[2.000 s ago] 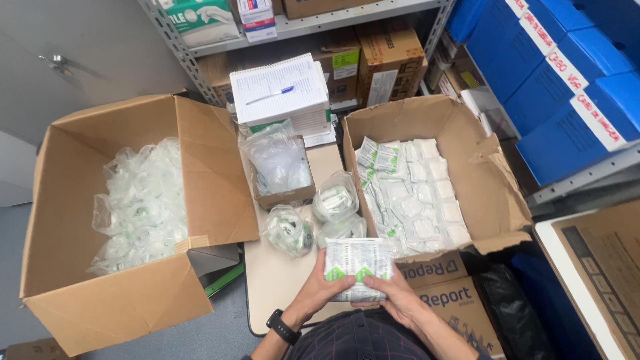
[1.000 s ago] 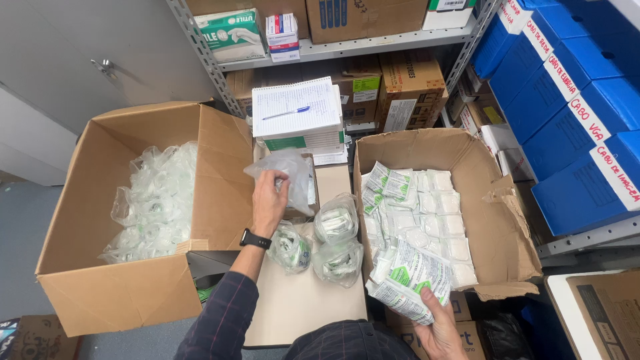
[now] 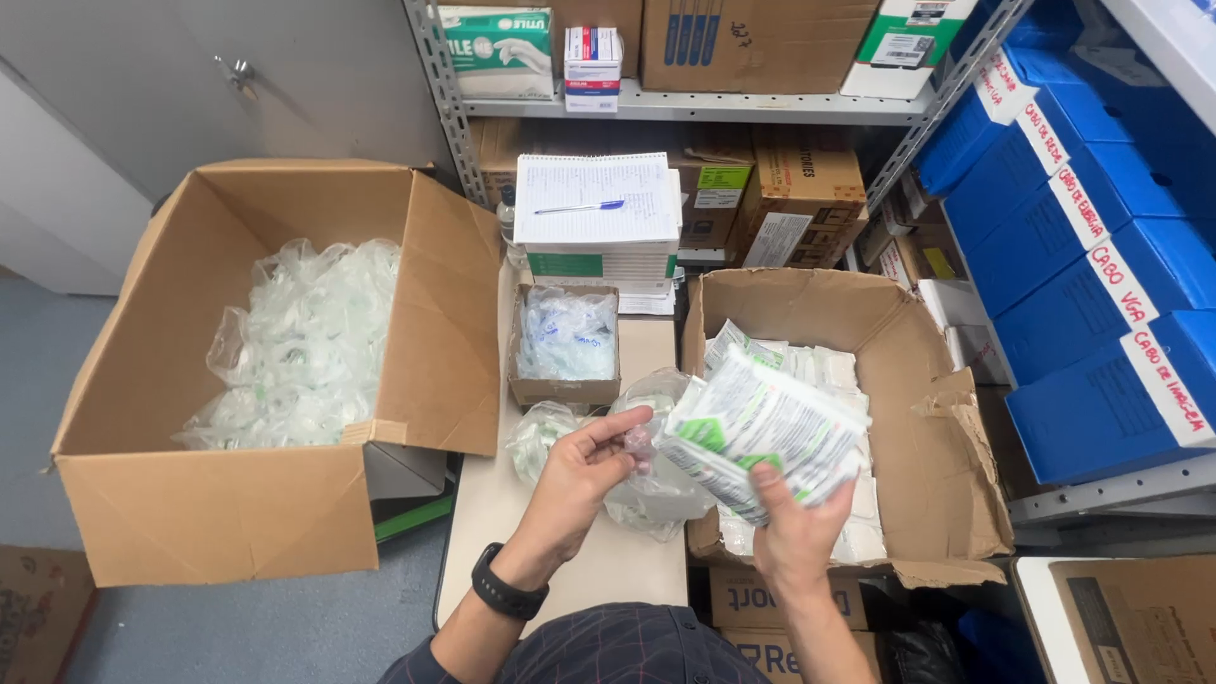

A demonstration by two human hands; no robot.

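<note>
My right hand point(image 3: 803, 527) grips a bunch of flat white-and-green packets point(image 3: 765, 432) above the left side of an open cardboard box point(image 3: 936, 446) that holds rows of similar packets. To its left, my left hand point(image 3: 584, 475) has thumb and fingers on a clear plastic bag point(image 3: 655, 475), which reaches to the packets' left edge. Filled clear bags point(image 3: 540, 439) rest on the table point(image 3: 503, 546) behind and beside my left hand, partly hidden. Folded clear bags point(image 3: 567, 332) fill a small cardboard box point(image 3: 562, 391).
At the left, a large open cardboard box point(image 3: 218, 513) contains many filled clear bags point(image 3: 318, 342). A pen point(image 3: 579, 206) lies on a spiral notebook point(image 3: 594, 180) atop a stack behind the small box. Metal shelving point(image 3: 703, 104) stands behind; blue file boxes point(image 3: 1102, 418) line the right.
My left hand has come from the small box toward the packets, with a clear bag at its fingers. My right hand keeps the packets, which both hands held two seconds ago.
</note>
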